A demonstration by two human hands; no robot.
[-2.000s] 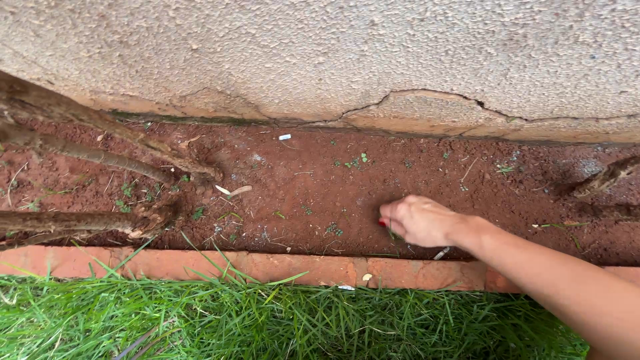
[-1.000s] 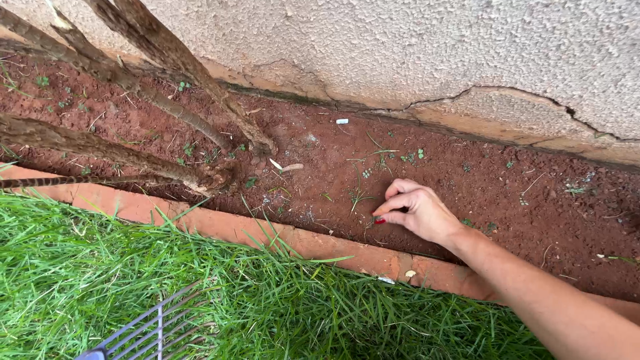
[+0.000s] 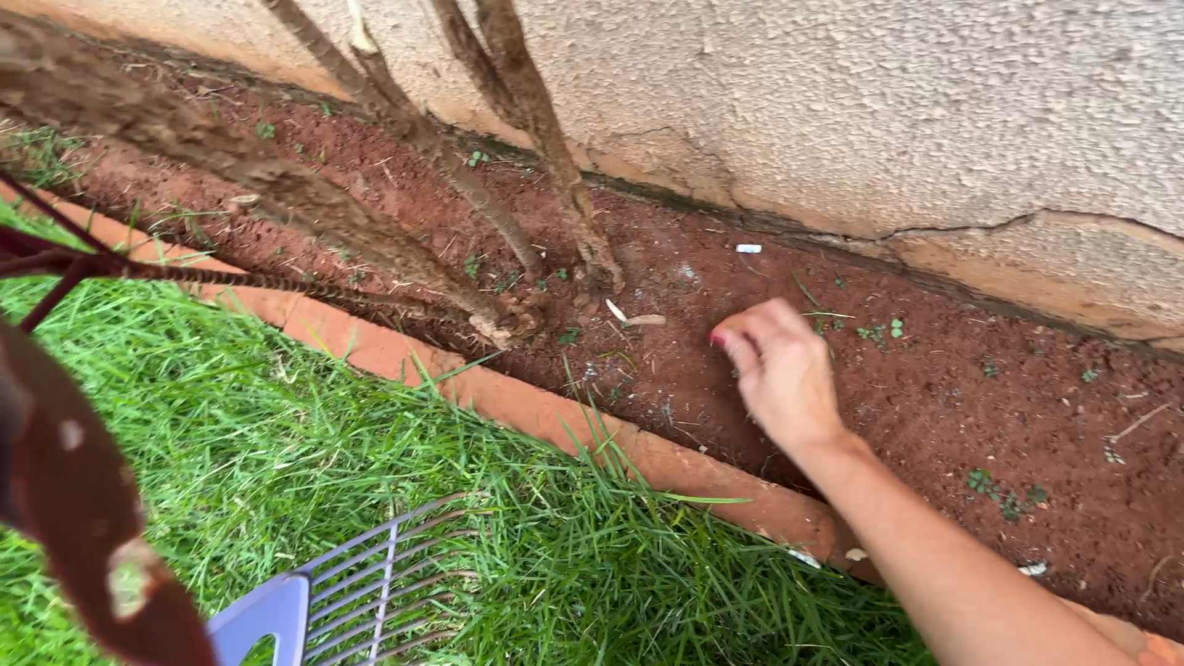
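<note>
My right hand (image 3: pixel 786 375) is over the red soil bed (image 3: pixel 934 416), palm down, with thumb and forefinger brought together at their tips. Whether something small is pinched between them cannot be told. Just left of the fingertips lie a pale wood chip and a dry leaf piece (image 3: pixel 646 320) on the soil. Small green weeds (image 3: pixel 879 333) grow right of the hand, and a short white cylindrical piece (image 3: pixel 748 249) rests above it by the wall. My left hand is not in view.
Woody stems (image 3: pixel 555 166) rise from the bed at the left. A textured, cracked wall (image 3: pixel 879 111) runs behind. A brick border (image 3: pixel 555 416) divides soil from grass (image 3: pixel 370 444), where a purple leaf rake (image 3: pixel 277 610) lies. A dark red leaf (image 3: pixel 74 490) hangs close at the lower left.
My right hand has moved left along the bed, nearer to the wood chip and the stems. The view has shifted left, bringing in more of the rake and the dark red leaf.
</note>
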